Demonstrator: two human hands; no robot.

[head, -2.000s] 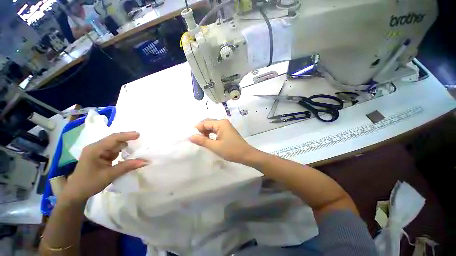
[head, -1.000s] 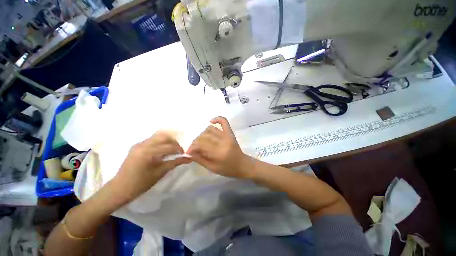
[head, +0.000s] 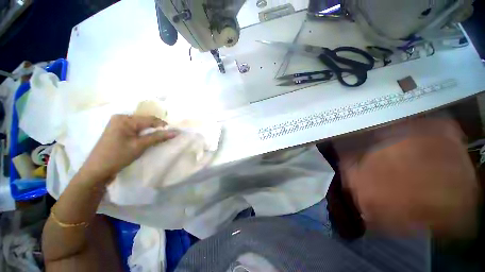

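A large white-cream cloth (head: 234,183) lies over the table's front edge and my lap. My left hand (head: 141,135) pinches a fold of it on the table, left of and nearer to me than the needle. My right hand (head: 415,175) is a large blur at the right, off the cloth; its fingers cannot be made out. The presser foot and needle (head: 220,62) stand under the machine head (head: 197,21), with no cloth seen under them. The cloth's far part is washed out by bright light.
Black-handled shears (head: 345,65) and dark thread snips (head: 306,78) lie right of the needle. A ruler strip (head: 356,109) runs along the front edge, with a small brown square (head: 407,84) beside it. A blue basket (head: 32,192) with spools and white cloth stands at left.
My right hand has let go of the cloth and moved far right. My left hand still pinches the cloth. The view has tilted down, so the machine sits higher in the picture.
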